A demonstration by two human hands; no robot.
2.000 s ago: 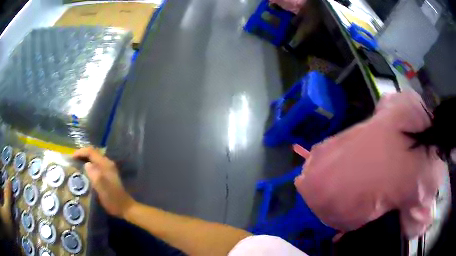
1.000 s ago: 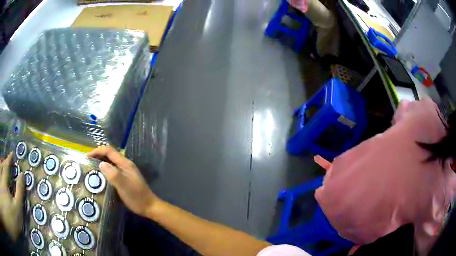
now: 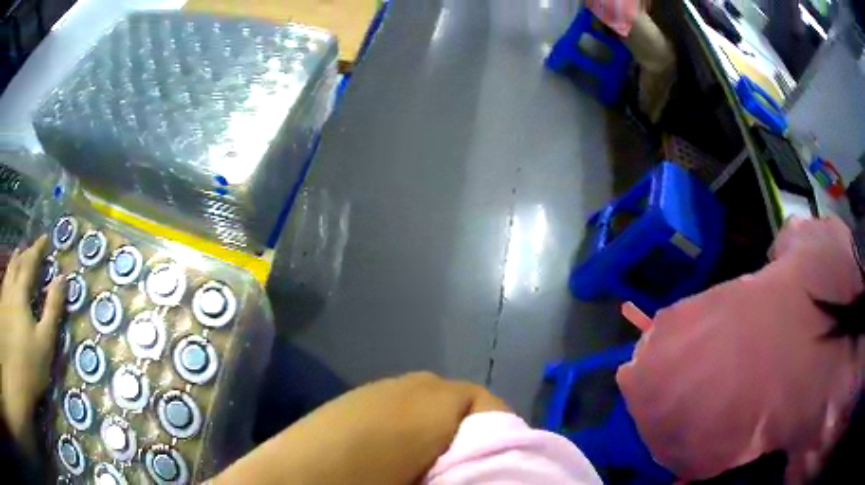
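Note:
The pocket tray (image 3: 248,327) lies at the lower left, close to my body, with round parts (image 3: 194,357) in its pockets. The parts have white rims and pale blue-grey centres. My left hand (image 3: 27,327) is at the far left edge, over the tray's left columns, with fingers apart; its underside and part of the palm are dark or cut off. My right hand is out of the picture below; only the forearm and a light pink sleeve show at the bottom.
The stack of empty pocket trays (image 3: 180,104) stands beyond the pocket tray. Yellow tape (image 3: 171,230) runs between them. Tan cardboard (image 3: 351,24) lies behind. Blue stools (image 3: 654,237) stand on the grey floor. A person in a pink top (image 3: 740,350) is at right, near another bench.
My right hand has left the tray's far right corner and moved down out of view. My left hand stays at the tray's left side. The view has shifted, so the scene sits farther right.

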